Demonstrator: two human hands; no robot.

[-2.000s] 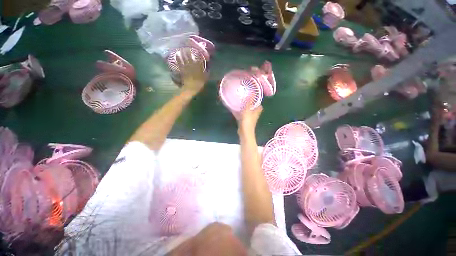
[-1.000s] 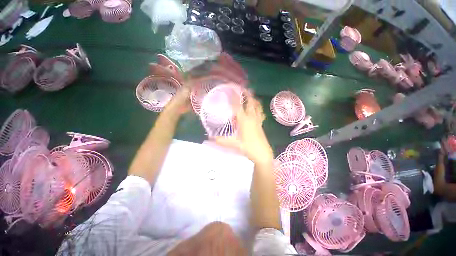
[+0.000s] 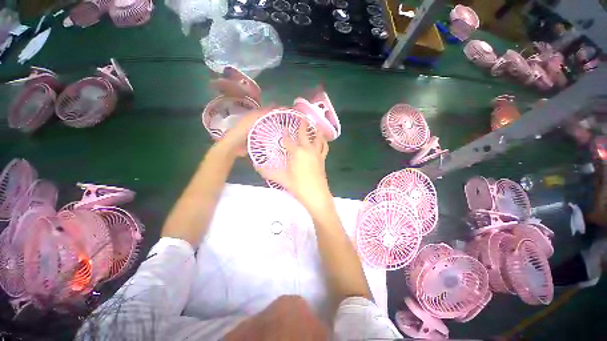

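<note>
A pink clip fan body (image 3: pixel 273 136) is held up above the far edge of the white sheet (image 3: pixel 266 246), its round slotted face towards me and its clip base (image 3: pixel 323 116) at the upper right. My left hand (image 3: pixel 247 130) grips its left rim. My right hand (image 3: pixel 305 156) lies over the right part of the slotted face, with fingers on it; its grip on the rim is partly hidden. Another open clip fan body (image 3: pixel 226 114) stands just behind my left hand. Several front grilles (image 3: pixel 388 236) overlap at the sheet's right edge.
Stacked pink fans stand at left (image 3: pixel 66 246) and right (image 3: pixel 452 283). One fan (image 3: pixel 406 126) lies right of my hands. A grey metal bar (image 3: pixel 466 146) crosses the right side. A plastic bag (image 3: pixel 243 45) and a dark tray (image 3: pixel 309 30) are at the far side.
The grille and fan body, blurred and lower a second ago, now sit together in my hands. My right hand has moved onto the slotted face. An earlier held fan now lies on the right.
</note>
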